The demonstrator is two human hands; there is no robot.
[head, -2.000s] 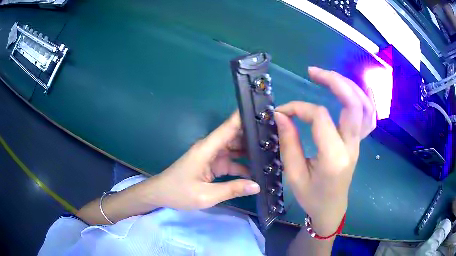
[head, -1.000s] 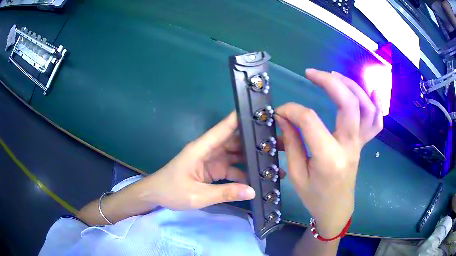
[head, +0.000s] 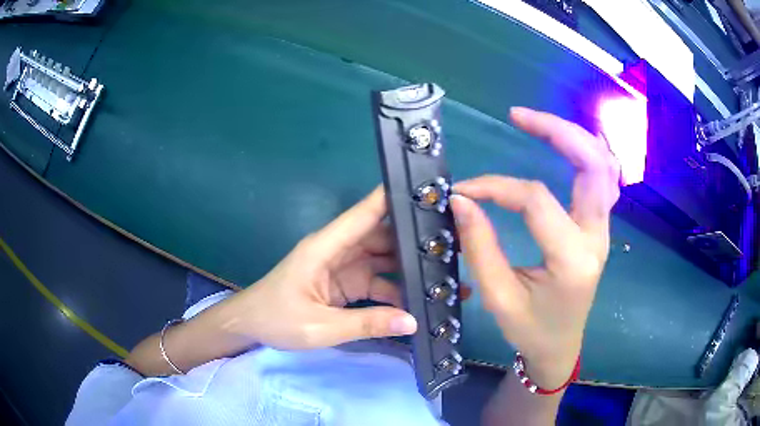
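Note:
A dark grey bar fixture (head: 398, 175) is held upright in front of me, with a row of several small round parts with metallic rims, some with amber centres. My left hand (head: 333, 291) grips the bar from its left side, thumb on the edge and fingers behind. My right hand (head: 542, 258) is at the bar's right edge, thumb and index fingertip pinched beside the second round part from the top (head: 429, 196). Whether a tiny piece is between those fingertips is hidden. The other right fingers are raised.
A dark box with glaring violet-white light (head: 625, 140) stands at right, hoses beside it. A silver frame fixture (head: 52, 98) lies far left. A second thin strip (head: 718, 337) lies at lower right near a gloved hand (head: 735, 389). White paper (head: 658, 50) is at back right.
The bar has turned so its round parts face me more than two seconds ago, and has shifted slightly left. The right fingertips stay beside the second part.

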